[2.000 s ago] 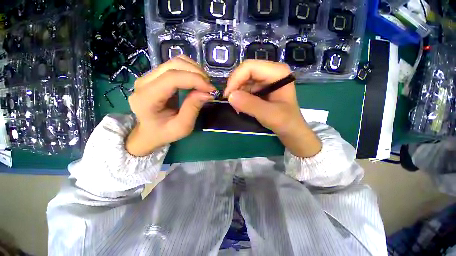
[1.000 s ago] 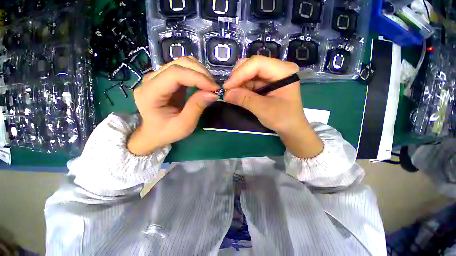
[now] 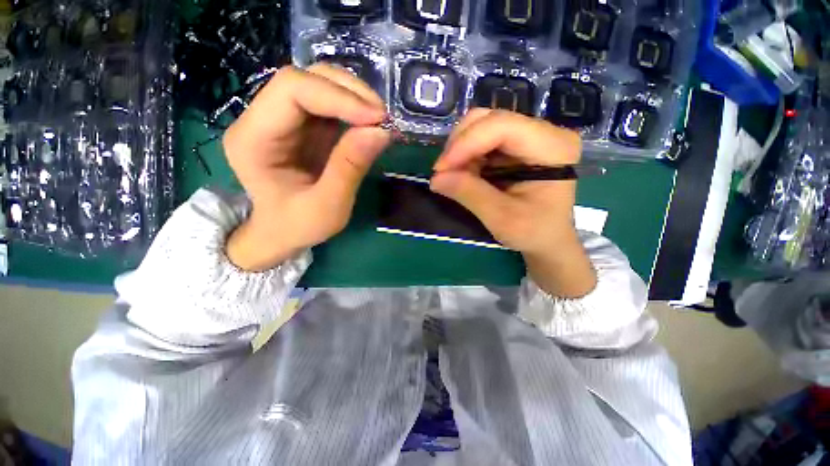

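Observation:
My left hand (image 3: 305,159) pinches a tiny dark part (image 3: 389,125) between thumb and forefinger, just in front of the central blister tray; its details are too small to tell. My right hand (image 3: 510,177) holds dark, pen-like tweezers (image 3: 537,172) that lie across the fingers, apart from the left hand. The tweezers' tip is hidden by the fingers. An adhesive sheet (image 3: 423,211), dark with a white border, lies on the green mat below both hands, partly covered by my right hand.
The central blister tray (image 3: 546,136) holds rows of black housings. A pile of black frames (image 3: 227,68) and left blister trays (image 3: 86,173) lie left. A long black strip (image 3: 693,191), a blue bin (image 3: 742,80) and a right blister tray (image 3: 792,200) are right. A grey sleeve shows lower right.
My hands have moved apart; they met over the sheet before. My left hand went up and slightly left with the small part, my right hand slightly right. The view has also shifted a little.

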